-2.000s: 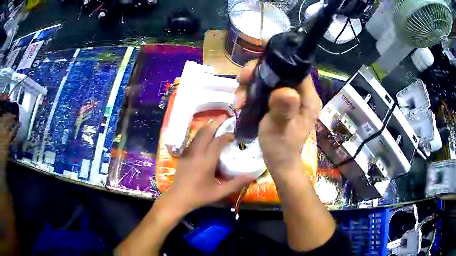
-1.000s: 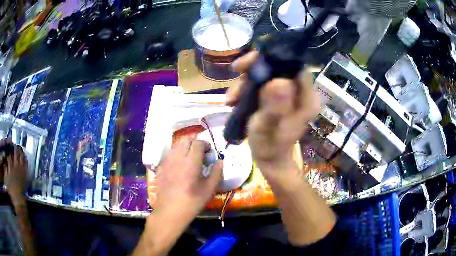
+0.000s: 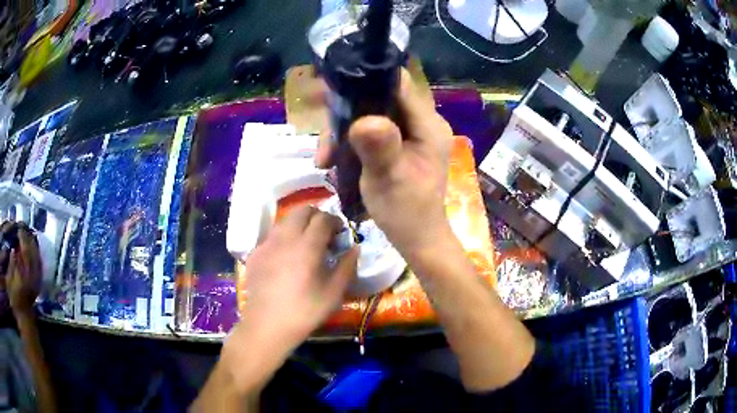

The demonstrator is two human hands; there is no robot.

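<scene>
My right hand [image 3: 404, 165] is closed around the black electric screwdriver [image 3: 355, 105], held nearly upright with its lower end over the round white base [image 3: 376, 262]. My left hand [image 3: 299, 262] holds the left side of the base, thumb and fingers near its centre. Thin wire leads [image 3: 368, 319] hang from the base over the front of the orange work pad [image 3: 469, 210]. A white camera bracket [image 3: 250, 193] lies on the pad behind my left hand. The screwdriver's tip and any screw are too small to tell.
A tub [image 3: 323, 36] stands behind the screwdriver, partly hidden, on a cardboard pad [image 3: 303, 101]. White trays of parts [image 3: 582, 169] with a dark cord stand right. A blue crate [image 3: 602, 355] is lower right. Another person's hand [image 3: 23, 262] is at far left. Black parts lie back left.
The screwdriver and my right hand have moved left and become more upright over the base, now covering much of the tub. My left hand stays at the base. The view has shifted since the earliest frame.
</scene>
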